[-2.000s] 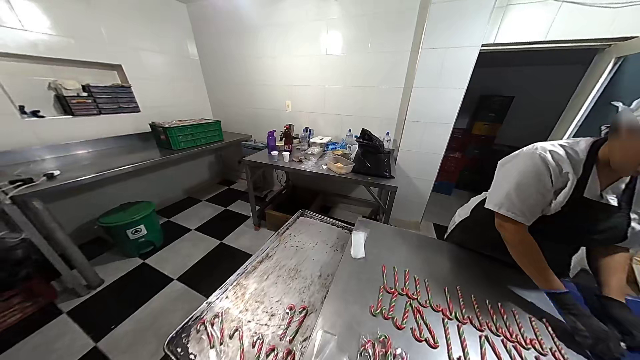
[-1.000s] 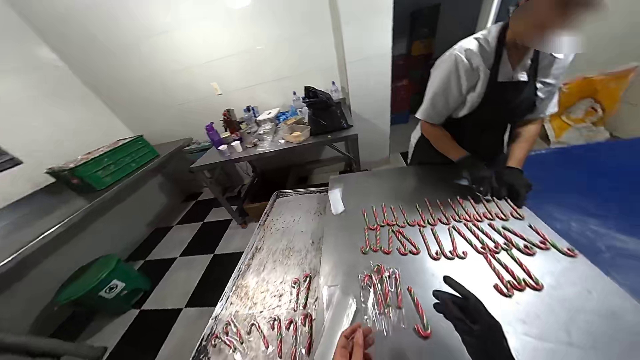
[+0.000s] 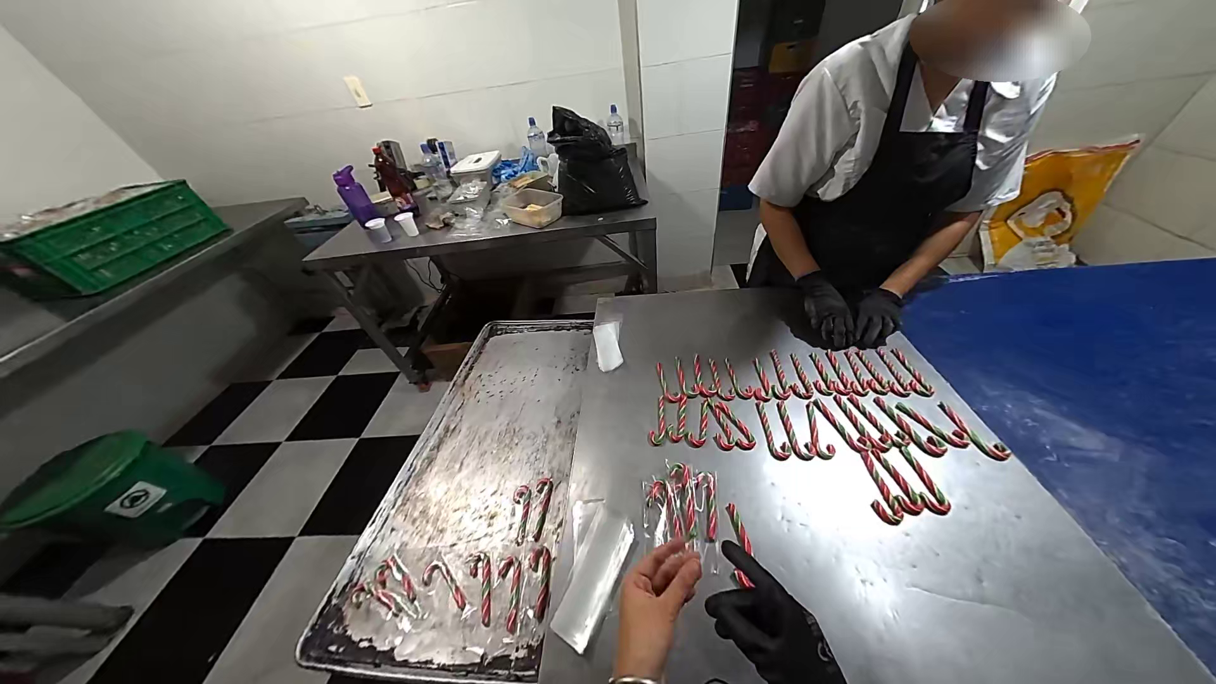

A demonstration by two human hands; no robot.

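Note:
My bare left hand (image 3: 657, 594) is at the near edge of the wrapped candy canes (image 3: 682, 503), thumb and fingertips close together; whether it pinches a clear wrapper is hard to tell. My right hand (image 3: 768, 613), in a black glove, has its fingers apart and its index fingertip beside a single red, green and white candy cane (image 3: 739, 541) on the steel table. Left of my left hand lies a stack of clear plastic sleeves (image 3: 594, 575). Unwrapped candy canes (image 3: 798, 427) lie in rows farther up the table. More candy canes (image 3: 484, 589) in clear wrappers rest on the metal baking tray (image 3: 456, 456).
Across the steel table (image 3: 1007, 579) stands a person (image 3: 874, 171) in a black apron, gloved hands at the far edge. A blue surface (image 3: 1073, 380) adjoins on the right. A cluttered side table (image 3: 475, 233), a green crate (image 3: 114, 242) and a green bin (image 3: 109, 484) stand behind and left.
The view has swung right and down since the oldest frame. My hands have come into view. Since one second ago, my right hand has moved closer to the single candy cane and my left hand.

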